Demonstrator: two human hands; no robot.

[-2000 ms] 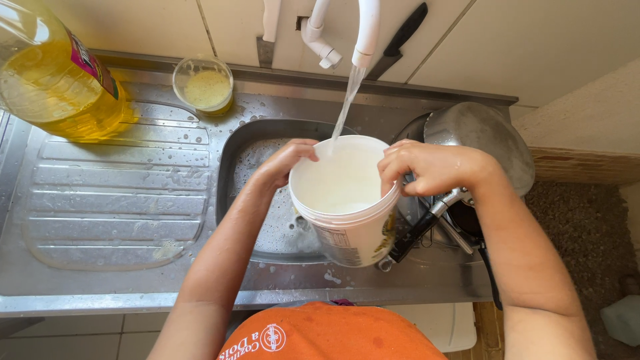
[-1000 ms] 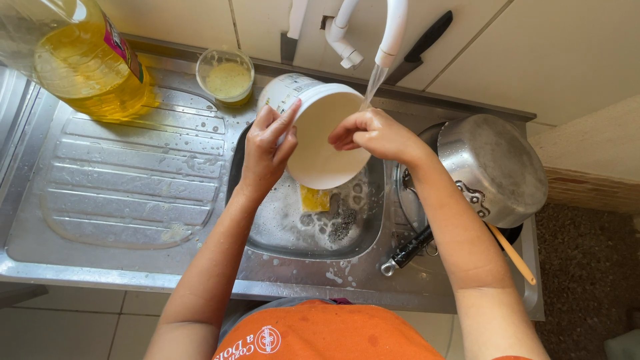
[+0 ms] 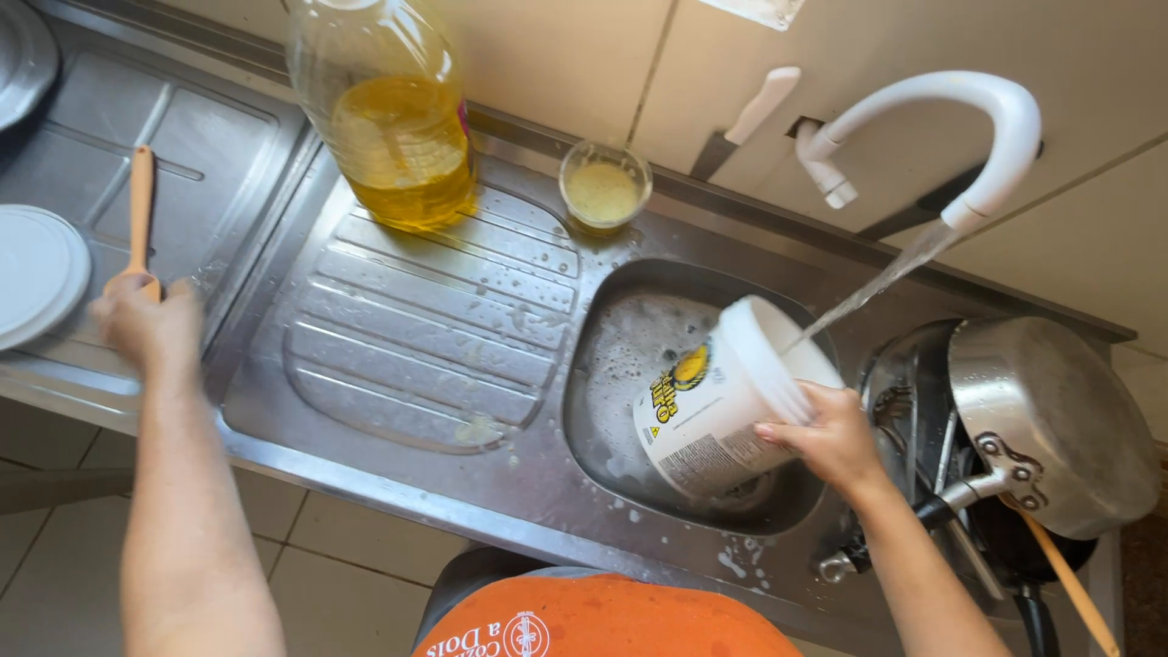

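My right hand (image 3: 826, 438) grips the rim of a white plastic bucket (image 3: 703, 429), which is tilted in the sink basin (image 3: 602, 456). Water from the white faucet (image 3: 990, 137) runs into the bucket's mouth. At the far left my left hand (image 3: 155, 328), blurred, is at the lower end of an orange utensil (image 3: 141, 205), beside a white round lid (image 3: 36, 274). Whether its fingers hold the utensil cannot be told. Foamy water lies in the basin.
A large bottle of yellow liquid (image 3: 401, 155) and a small plastic cup (image 3: 605, 187) stand behind the ribbed drainboard (image 3: 429, 319). Knives hang on the wall, one with a white handle (image 3: 762, 105). An upturned metal pot (image 3: 1049, 420) rests on dishes at right. A metal dish (image 3: 23, 64) sits upper left.
My left hand has left the bucket and moved far left to the orange utensil. My right hand has moved from the bucket's mouth to its rim. The view has swung left.
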